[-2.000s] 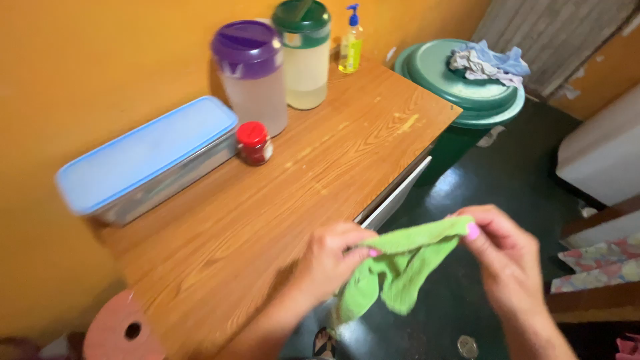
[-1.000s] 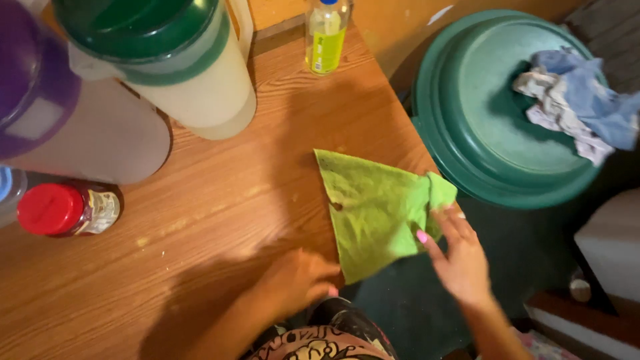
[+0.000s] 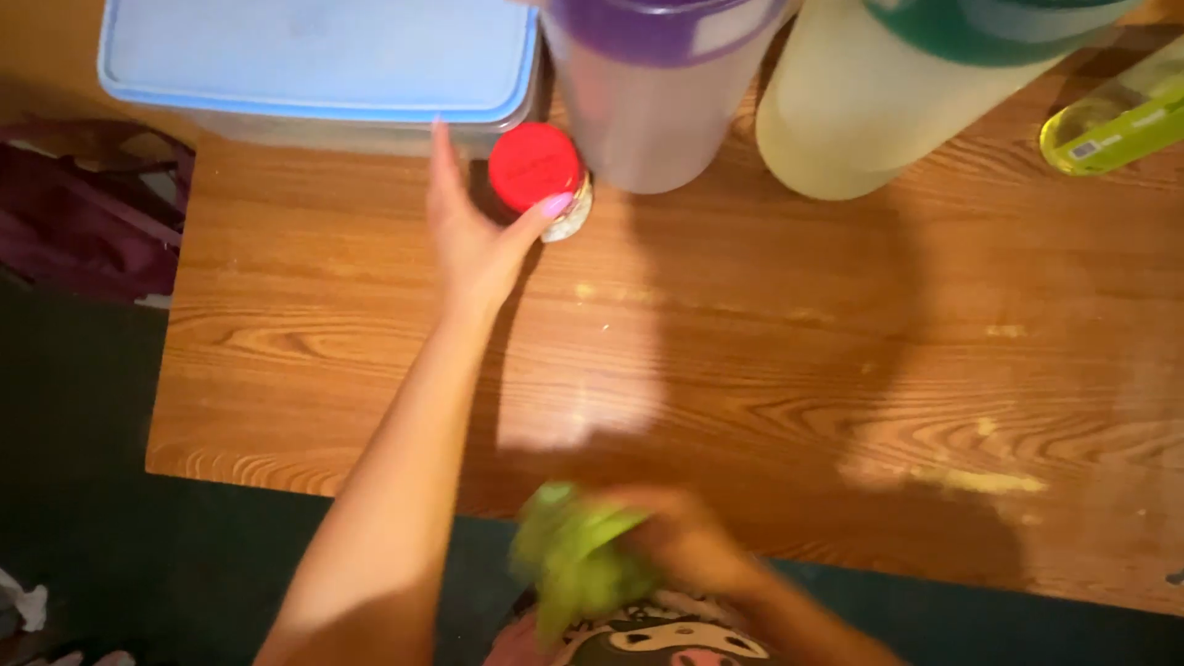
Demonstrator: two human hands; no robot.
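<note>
My left hand (image 3: 476, 227) reaches across the wooden tabletop to a small jar with a red lid (image 3: 535, 166). Its thumb lies at the lid's near side and its fingers are spread to the left, beside a clear container with a blue lid (image 3: 314, 55); a firm grip does not show. Close to my body, past the table's near edge, my right hand (image 3: 680, 536) holds a bunched green cloth (image 3: 583, 555), blurred. Right of the jar stands a pitcher with a purple lid (image 3: 647, 111).
A pitcher with a green lid (image 3: 851, 111) and a bottle of yellow-green liquid (image 3: 1124, 120) stand at the back right. The wooden tabletop (image 3: 786, 370) has pale worn marks. Dark red fabric (image 3: 92, 213) lies beyond its left edge.
The green cloth, spread over the table's edge one second ago, is now bunched in my right hand near my body. My left hand has moved to the red-lidded jar. The view has swung left.
</note>
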